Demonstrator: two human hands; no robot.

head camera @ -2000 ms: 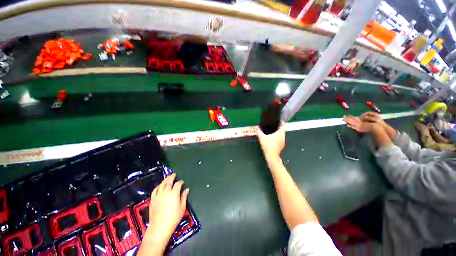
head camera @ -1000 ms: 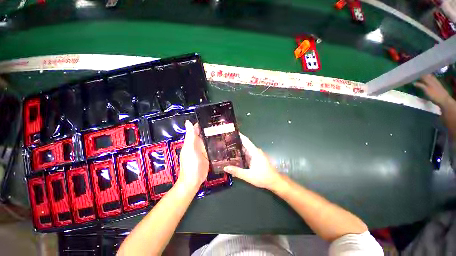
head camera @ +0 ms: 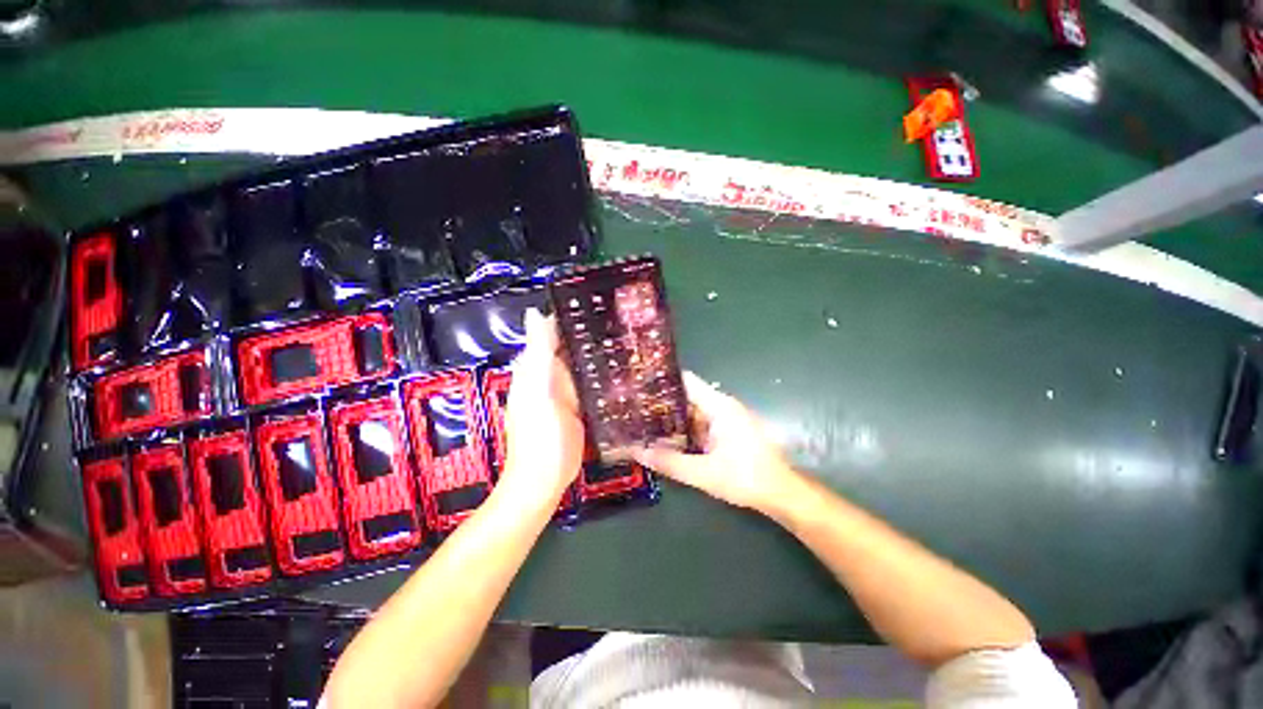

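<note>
A smartphone with a lit, darkish screen is held upright over the right part of the black tray. My left hand grips its left edge. My right hand holds its lower right edge, with the thumb near the bottom of the screen. The black tray lies tilted on the green bench. Red plastic housings with dark openings fill its lower row, and a few lie in the middle and upper left pockets. My left hand and the phone hide part of the tray's right side.
A red unit with an orange piece lies on the green belt, another farther right. A white strip edges the belt. A grey post stands at right. A dark slab lies at the bench's right edge.
The phone came from my right hand at the belt edge into both hands over the tray. Its screen now shows different content from one second ago. The view has tilted down.
</note>
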